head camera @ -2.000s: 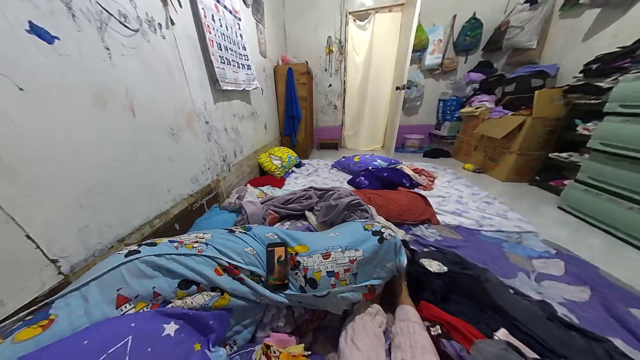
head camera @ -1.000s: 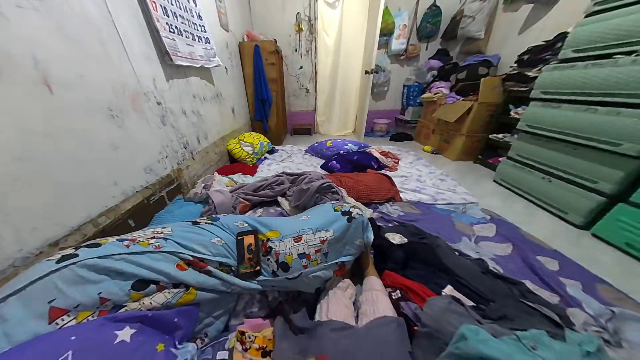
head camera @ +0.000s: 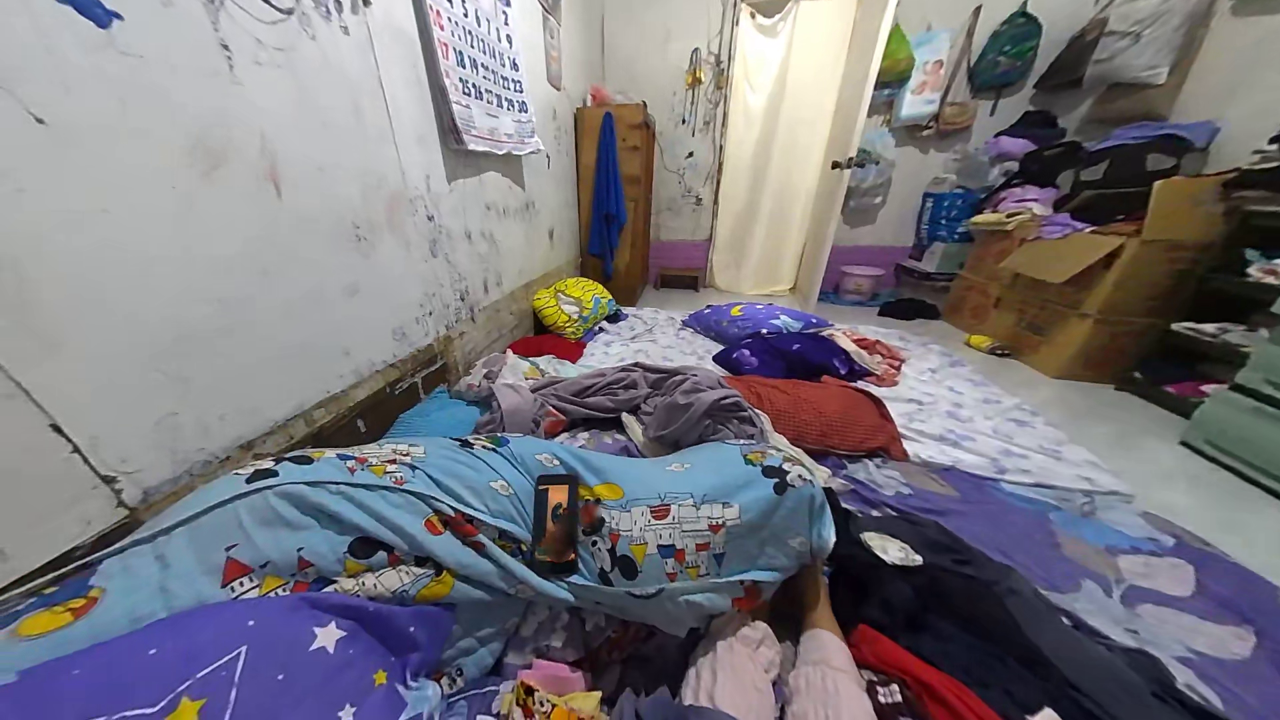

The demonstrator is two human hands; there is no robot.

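Neither my left hand nor my right hand shows in the head view. Two pale pink trouser legs (head camera: 825,675) reach forward from the bottom edge, with a bare ankle (head camera: 817,603) beside the end of a light blue cartoon-print bolster (head camera: 690,470). A smartphone (head camera: 556,525) leans upright on the bolster, its screen lit. To the left of the legs are a yellow cartoon-print cloth (head camera: 550,700) and a bit of dark grey cloth (head camera: 655,706). Right of them lie a red garment (head camera: 915,675) and black clothes (head camera: 970,590).
A purple star-print pillow (head camera: 300,650) lies at lower left. Beyond the bolster are a grey blanket (head camera: 650,400), a rust-red pillow (head camera: 820,412) and purple pillows (head camera: 755,322). A stained wall (head camera: 250,250) runs along the left; cardboard boxes (head camera: 1080,300) stand at back right.
The dark grey cloth that lay across the pink trouser legs one second ago is off them; only a bit shows at the bottom edge. The view has turned left.
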